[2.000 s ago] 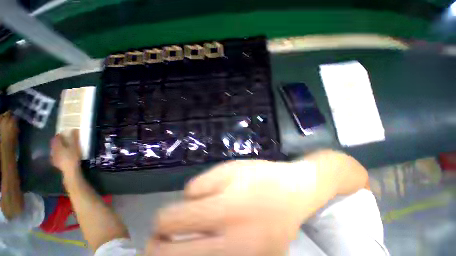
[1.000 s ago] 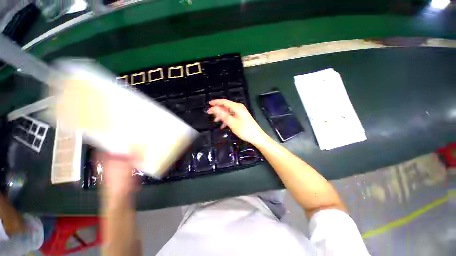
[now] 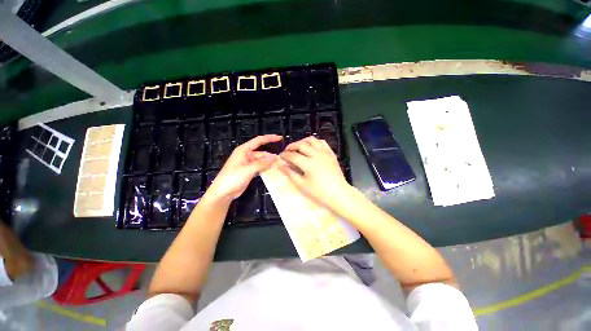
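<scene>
An adhesive sheet [image 3: 311, 223], white with a tan lower end, slants over the black blister tray [image 3: 170, 169] towards my body. My left hand [image 3: 243, 169] pinches its upper corner with bent fingers. My right hand [image 3: 312, 167] lies over its upper right edge, fingertips meeting my left fingers. What is between the fingertips is too small to tell. Yellow square outlines [image 3: 220, 84] sit in the tray's top row, with the right-hand pockets showing none.
A tan sheet [image 3: 99, 171] and a white lattice liner [image 3: 53, 145] lie at left. A dark glossy block [image 3: 383, 154] and a white liner stack [image 3: 450, 152] with small scraps lie at right. Another person's arm [image 3: 16, 255] shows at the left edge.
The sheet, blurred in my raised left hand a second ago, is now over the tray's lower middle. Both hands have come together at its upper end.
</scene>
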